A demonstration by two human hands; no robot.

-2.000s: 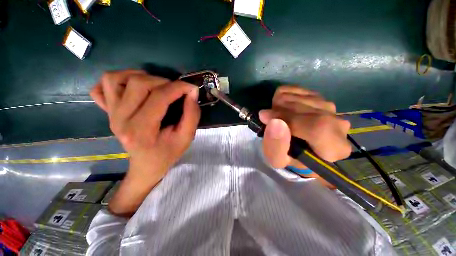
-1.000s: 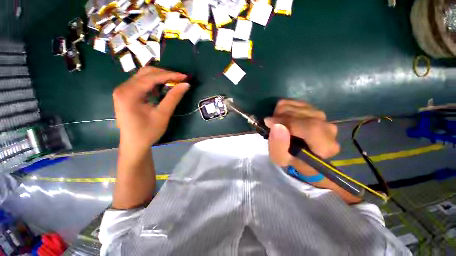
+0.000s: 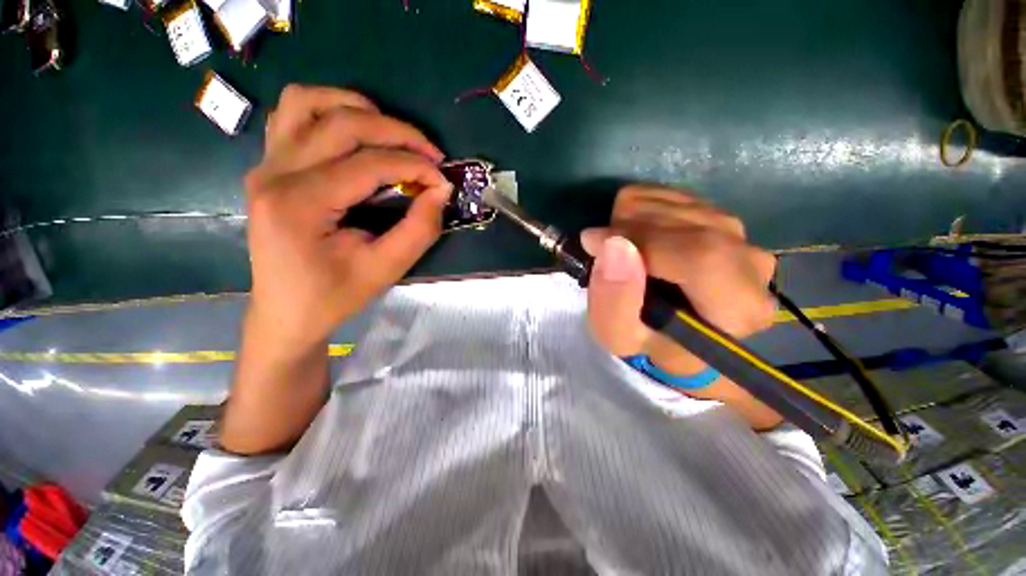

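Note:
My left hand pinches a battery at the housing's left side; only its yellow edge shows between the fingers, and the leads are too small to make out. The dark device housing with a shiny rim and a circuit board lies on the green mat, its left part hidden by my fingertips. A small pale block shows at its right edge. My right hand grips the soldering iron, its metal tip at the right side of the circuit board.
Loose batteries lie beyond my hands. Solder wire runs in from the left. A yellow-brown ring and a round tan container are at the far right. The iron's black cable hangs beyond the bench edge.
My left hand has moved right with the battery, from beside the housing to its left edge. The iron's tip is still at the board's right side. The view has shifted.

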